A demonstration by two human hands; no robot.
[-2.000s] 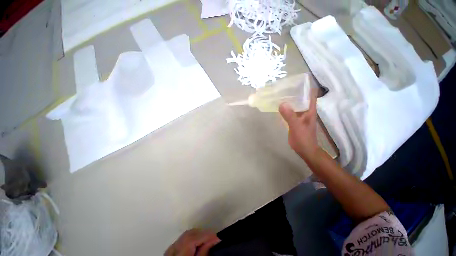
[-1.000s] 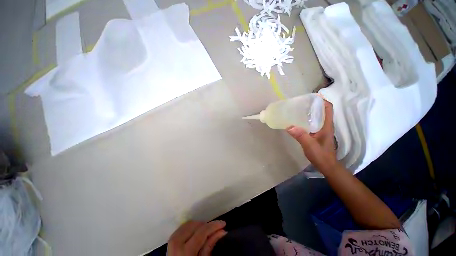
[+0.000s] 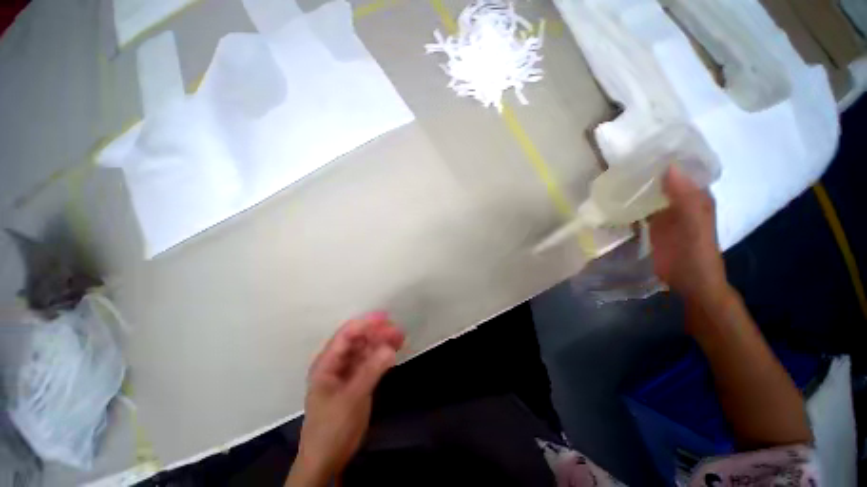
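Observation:
My right hand (image 3: 686, 238) is closed around the clear glue bottle (image 3: 635, 188) at the right, over the front edge of the stack of white cut panels (image 3: 770, 162). The bottle's thin nozzle points left and slightly down. My left hand (image 3: 354, 366) is at the table's front edge, slightly blurred, with its fingers bent; I see nothing in it. The white body panel (image 3: 276, 124) lies flat at the upper left, its straps pointing away from me. It touches neither hand.
A loose pile of short white strips (image 3: 490, 55) lies at the top middle. A bundle of long white strips (image 3: 65, 380) and a dark grey scrap (image 3: 49, 276) lie at the left. Yellow tape (image 3: 537, 162) runs across the table cover. A blue box (image 3: 675, 418) is below the table.
My right hand has moved right and towards me with the bottle, now tilted. My left hand has risen from the bottom edge onto the table's front edge. The camera view has shifted.

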